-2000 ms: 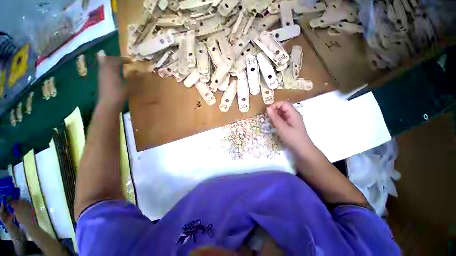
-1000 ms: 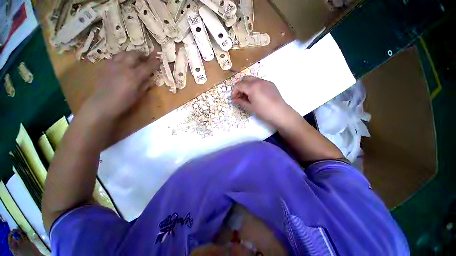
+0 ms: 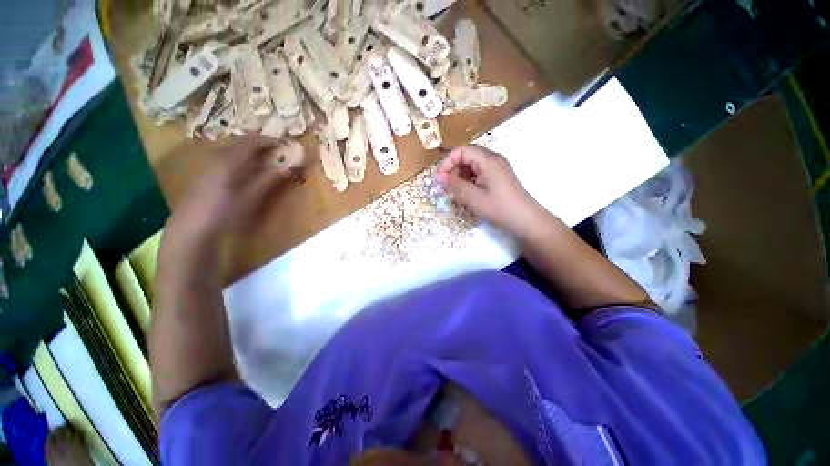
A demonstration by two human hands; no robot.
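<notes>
A heap of beige strap tabs (image 3: 300,68) with dark holes lies on a brown cardboard sheet (image 3: 246,250). My left hand (image 3: 241,187) is blurred at the heap's lower left; a tab end (image 3: 288,156) shows at its fingertips. My right hand (image 3: 478,177) is over the white sheet (image 3: 582,159), at the right edge of the scattered small fittings (image 3: 400,226). Its thumb and fingertips are pinched together near a small shiny bit; whether they hold it cannot be told.
Single tabs (image 3: 79,171) lie on the green surface at left. Yellow and white boards (image 3: 86,364) stand lower left, near part of another person's hand (image 3: 66,448). An open carton (image 3: 764,246) with crumpled white plastic (image 3: 646,232) is at right. A cardboard flap (image 3: 569,41) is upper right.
Since one second ago, the whole view has shifted right and slightly down. My left hand has moved from over the heap's lower edge to its lower left, with a tab end now at the fingertips.
</notes>
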